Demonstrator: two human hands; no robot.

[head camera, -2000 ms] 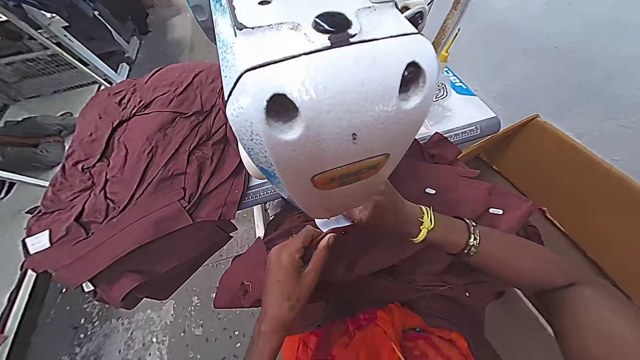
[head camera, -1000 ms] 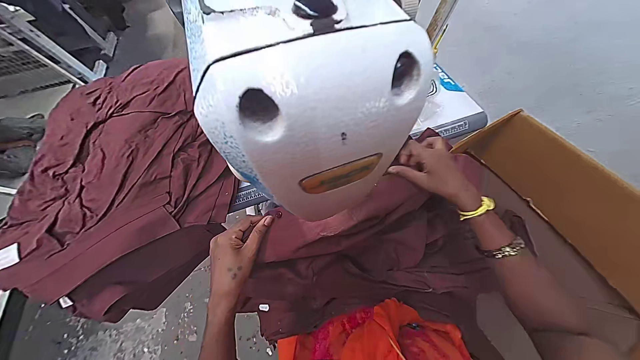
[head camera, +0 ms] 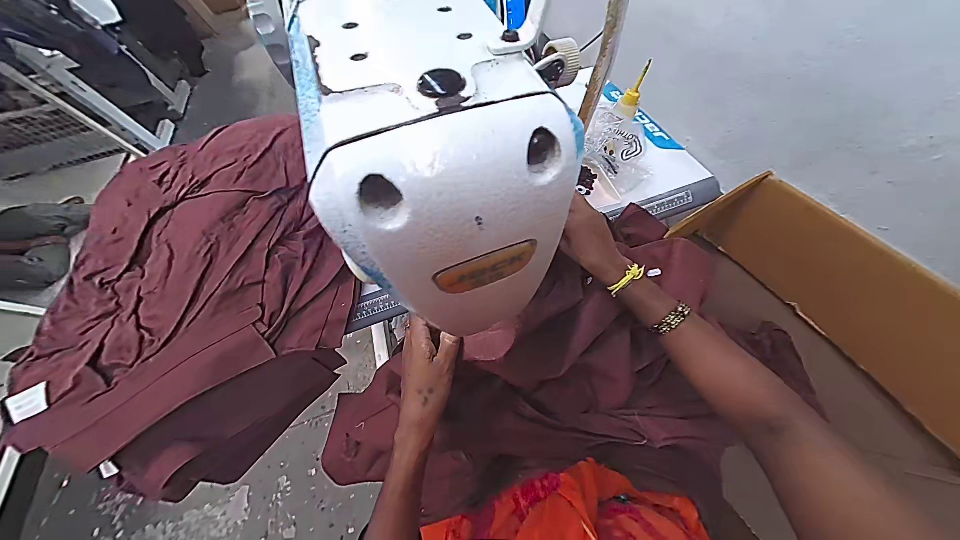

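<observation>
A white Jack sewing machine head [head camera: 450,210] fills the upper middle and hides the needle area. Beneath it and across my lap lies a maroon garment [head camera: 555,397]. My left hand [head camera: 427,360] is at the lower left edge of the head, with the thumb and fingers closed on the cloth's edge; the fingertips are partly hidden. My right hand [head camera: 589,236], with a yellow thread and a metal bracelet at the wrist, reaches behind the right side of the head. Its fingers are hidden, so its hold on the cloth cannot be told.
A heap of maroon garments [head camera: 187,247] lies on the left of the machine table. An open cardboard box [head camera: 840,292] stands at the right. On the table's right part [head camera: 675,176] are a yellow-tipped oil bottle [head camera: 628,101], a plastic bag [head camera: 619,150] and small dark pieces. A metal rack stands upper left.
My right hand was in full view by the machine's right edge one second ago; its fingers are now behind the head. Two seconds ago both hands were close together under it.
</observation>
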